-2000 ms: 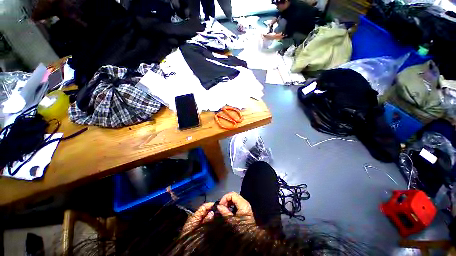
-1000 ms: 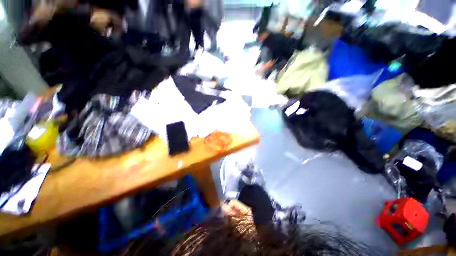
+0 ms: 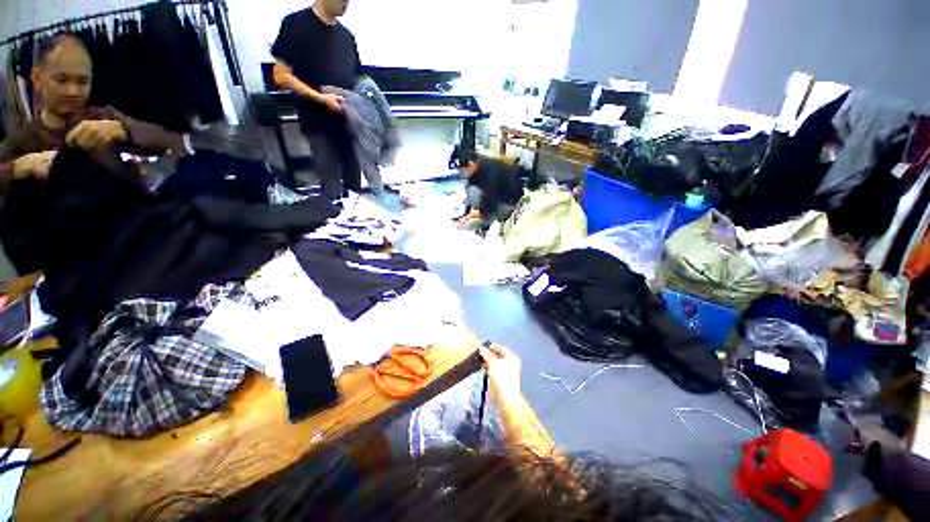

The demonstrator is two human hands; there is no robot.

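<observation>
My right hand [image 3: 505, 382] is raised beside the table's front right corner, its fingers closed on a thin black strip [image 3: 482, 406]. The strip hangs down from the fingertips. A dark line also runs from there along the table edge; I cannot tell if it is strip or shadow. My left hand is not in view; hair covers the bottom of the picture. Orange-handled scissors [image 3: 402, 371] and a black smartphone [image 3: 308, 377] lie on the wooden table [image 3: 204, 461].
A plaid garment [image 3: 143, 372], white pieces [image 3: 260, 316] and black panels [image 3: 352, 275] lie on the table. One person handles black cloth at left, one stands behind, another is low at the back. Bagged cloth [image 3: 586, 306] and a red stool [image 3: 785, 471] are on the floor.
The view has tilted up, showing the room's back. My right hand has risen from my lap to the table corner with the strip; my left hand has gone out of view.
</observation>
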